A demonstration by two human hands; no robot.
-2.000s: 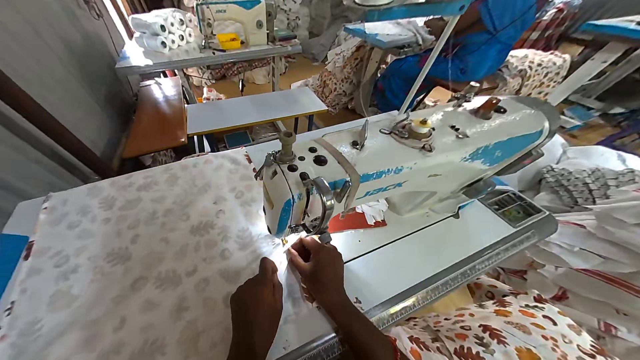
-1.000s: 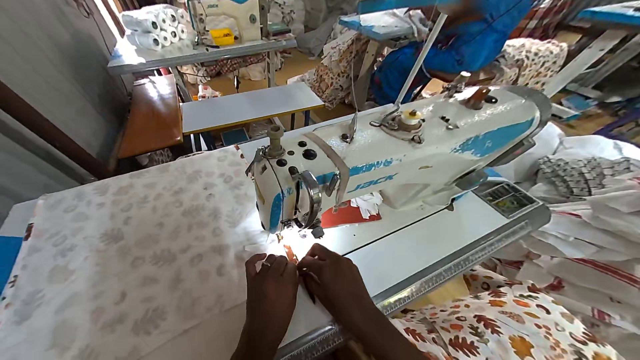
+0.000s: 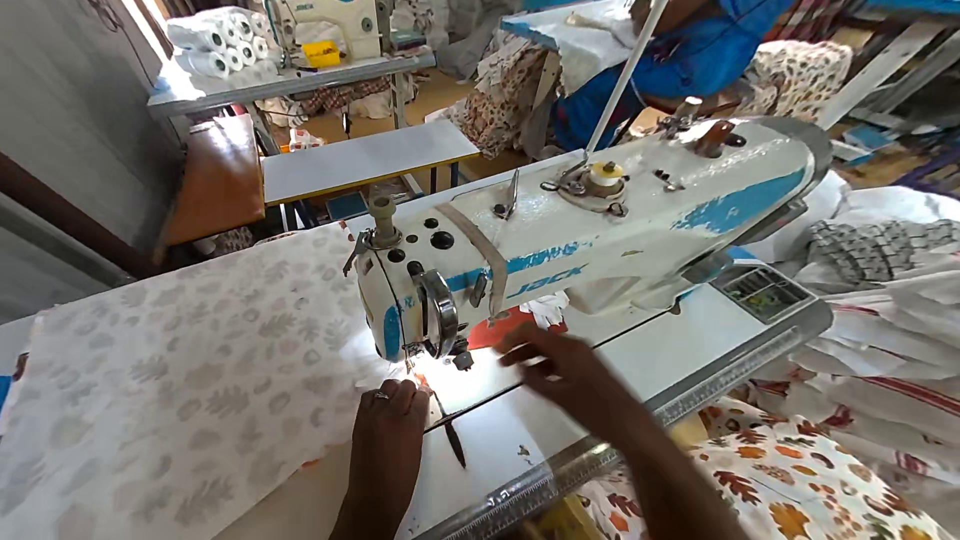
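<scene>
A white and blue Jack sewing machine [image 3: 600, 225] stands on its table, its needle area brightly lit. Leaf-printed fabric [image 3: 187, 375], pale side up, spreads over the table to the left and reaches the presser foot. My left hand [image 3: 390, 427], a ring on one finger, presses the fabric's edge just in front of the needle. Right of the needle, my right hand [image 3: 551, 364] is raised over the machine bed with fingers bent; no object shows in it. A dark, narrow pointed thing [image 3: 454, 444] lies on the table between the hands. Behind the right hand is a red piece [image 3: 499, 328] with white scraps.
A metal ruler strip [image 3: 540, 480] runs along the table's front edge. More leaf-printed fabric [image 3: 795, 480] hangs at the lower right, beside piled white cloth [image 3: 900, 300]. Beyond are a bench [image 3: 367, 161], another machine table with thread cones [image 3: 225, 41], and a person in blue [image 3: 690, 60].
My right hand has left the place beside my left hand and moved right, off the fabric edge. My left hand remains near the needle. The dark pointed thing now shows on the table.
</scene>
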